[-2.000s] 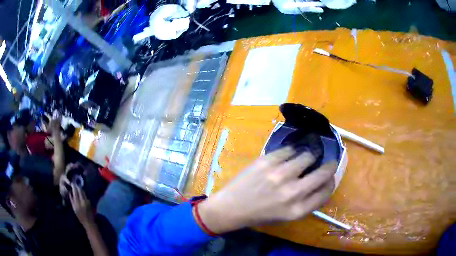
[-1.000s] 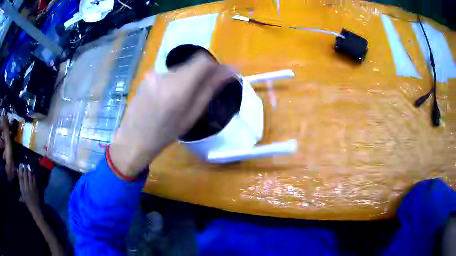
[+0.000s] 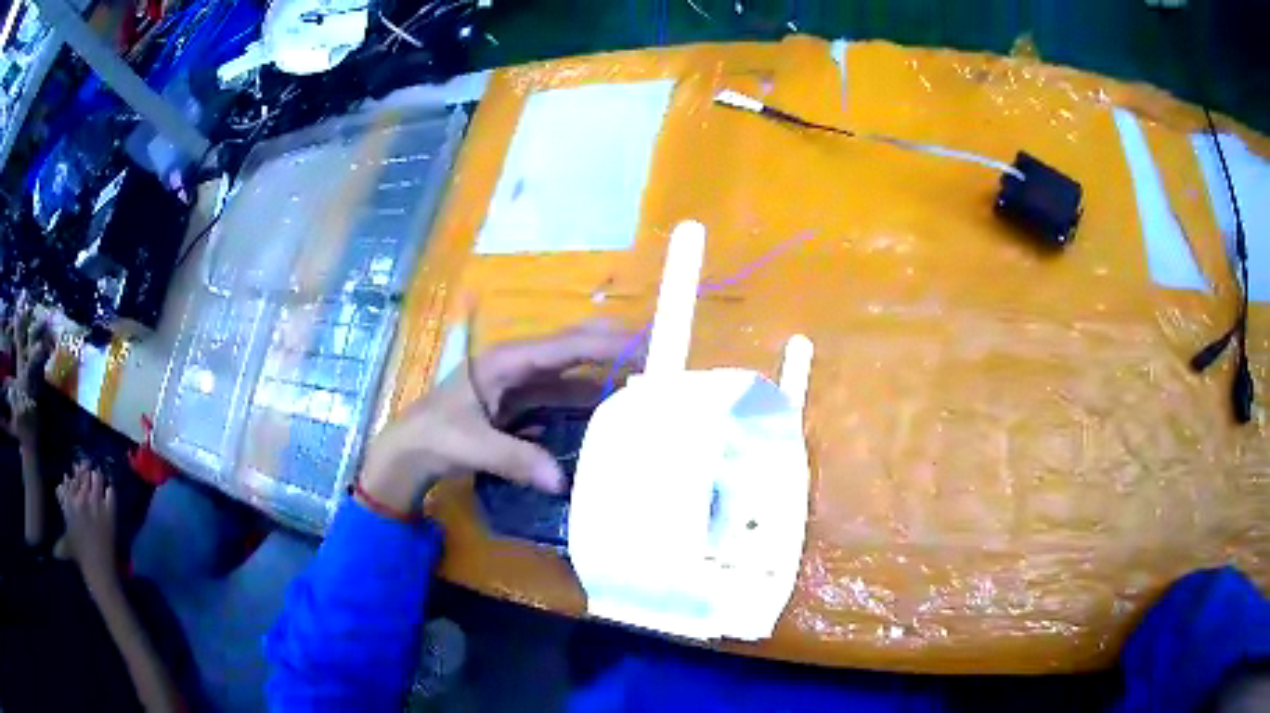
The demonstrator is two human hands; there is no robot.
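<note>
The white camera housing [image 3: 683, 515] lies on the orange bench in front of me, with its two white antennas [image 3: 674, 300] pointing up and away. Its dark front part [image 3: 527, 490] faces left. My left hand [image 3: 481, 418] is at that front part, thumb on it and fingers curled over its far side. Thin purple and blue leads [image 3: 759, 262] run out above the housing from near my fingers. My right hand is not clearly seen; only a blue sleeve [image 3: 1198, 641] shows at the lower right, cut off by the edge.
A small black module [image 3: 1038, 202] with a pale lead lies at the back right. A black pigtail cable [image 3: 1240, 320] hangs down at the far right. Clear blister trays [image 3: 314, 279] are at the left. A white paper patch [image 3: 578, 165] is stuck behind the housing. Another person's hand [image 3: 87, 508] shows far left.
The housing has turned so its antennas point away instead of right, and its white shell faces up. My left hand has moved from above it to its left side. Purple leads now show.
</note>
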